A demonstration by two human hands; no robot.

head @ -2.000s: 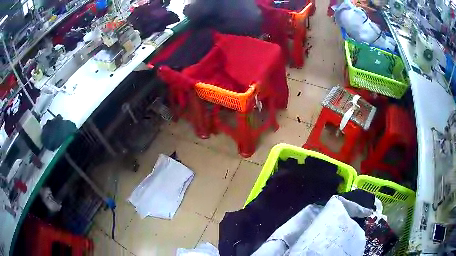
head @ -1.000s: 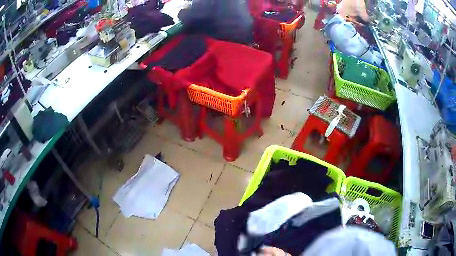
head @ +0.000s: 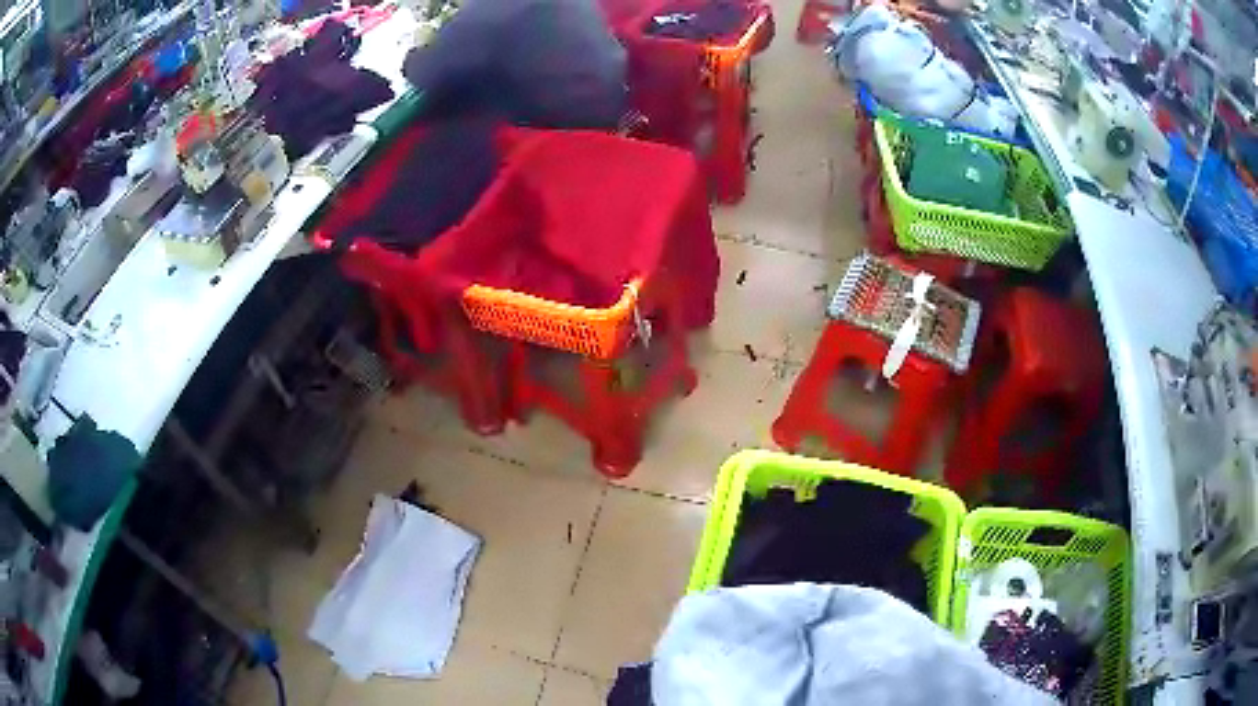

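Note:
Light grey cloth (head: 828, 648) lies bunched at the bottom edge, in front of and partly over a lime-green basket (head: 705, 552). Dark cut pieces (head: 828, 538) fill that basket. A bit of dark cloth shows left of the grey cloth at the bottom edge. A second green basket (head: 1051, 530) stands against it on the right, with a white roll (head: 1015, 579) and a dark patterned bundle (head: 1028, 648) inside. Neither of my hands shows; whether they are under the grey cloth or out of the picture cannot be told.
White sheets or cloth (head: 397, 590) lie on the tiled floor at left. Red stools draped with red cloth (head: 607, 207) and an orange basket (head: 552, 320) stand ahead. A red stool bears a wire tray (head: 904, 315). Machine tables (head: 207, 297) line both sides. A phone (head: 1207, 621) lies at right.
The grey cloth has spread across the front of the basket. The dark cloth that hung over its front is mostly gone or covered. The fingers seen at the bottom edge are gone. The view has shifted.

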